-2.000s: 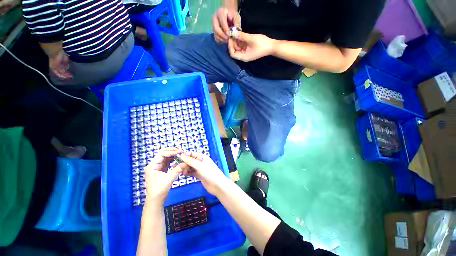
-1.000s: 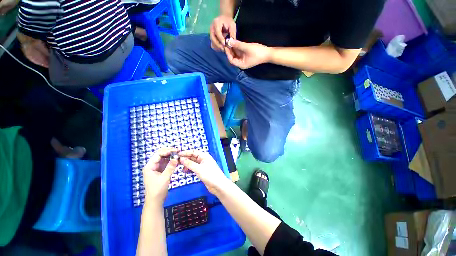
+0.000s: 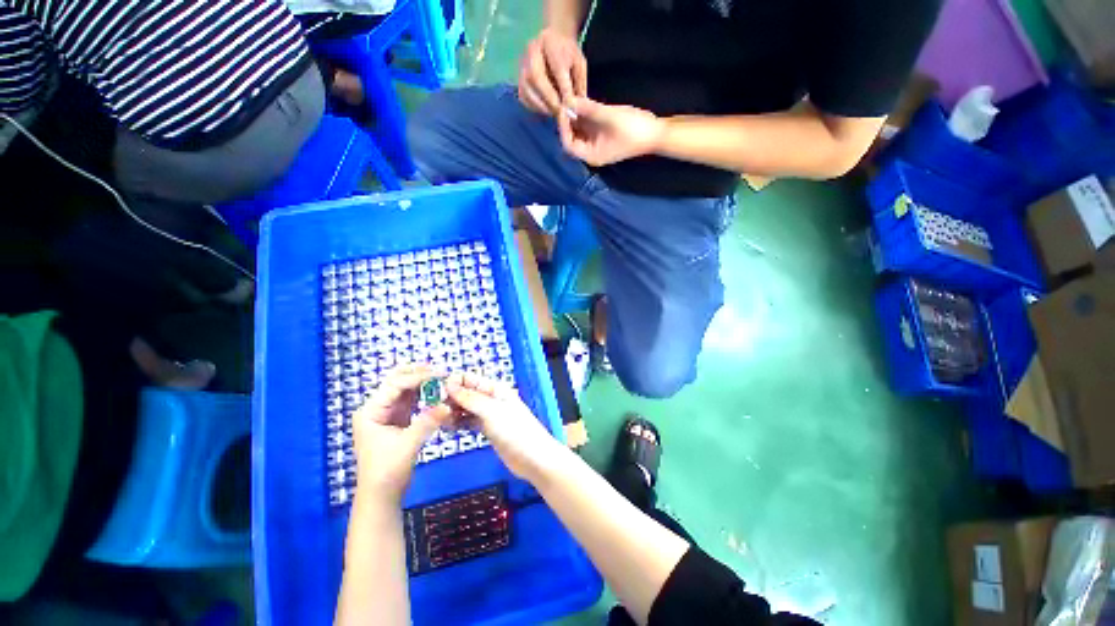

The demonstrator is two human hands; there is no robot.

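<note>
A small square electronic module (image 3: 432,391) with a greenish face is held between both hands above the grid of units. My left hand (image 3: 394,428) grips its left side between thumb and fingers. My right hand (image 3: 487,416) has its fingertips at the module's right side. Rows of white-rimmed units (image 3: 410,300) fill the upper and middle part of the blue tote (image 3: 281,538). A dark board (image 3: 459,530) with rows of red lights lies in the tote's near part, below my hands, its cable at the right.
A person in dark clothes and jeans (image 3: 660,281) sits just beyond the tote's right side, holding a small part. Another person in a striped top (image 3: 183,67) is at upper left. Blue stools (image 3: 165,483), stacked totes (image 3: 935,330) and cartons (image 3: 1076,367) stand around.
The module in my fingers has turned and now shows its greenish face. My hands have barely moved. The striped person has leaned left.
</note>
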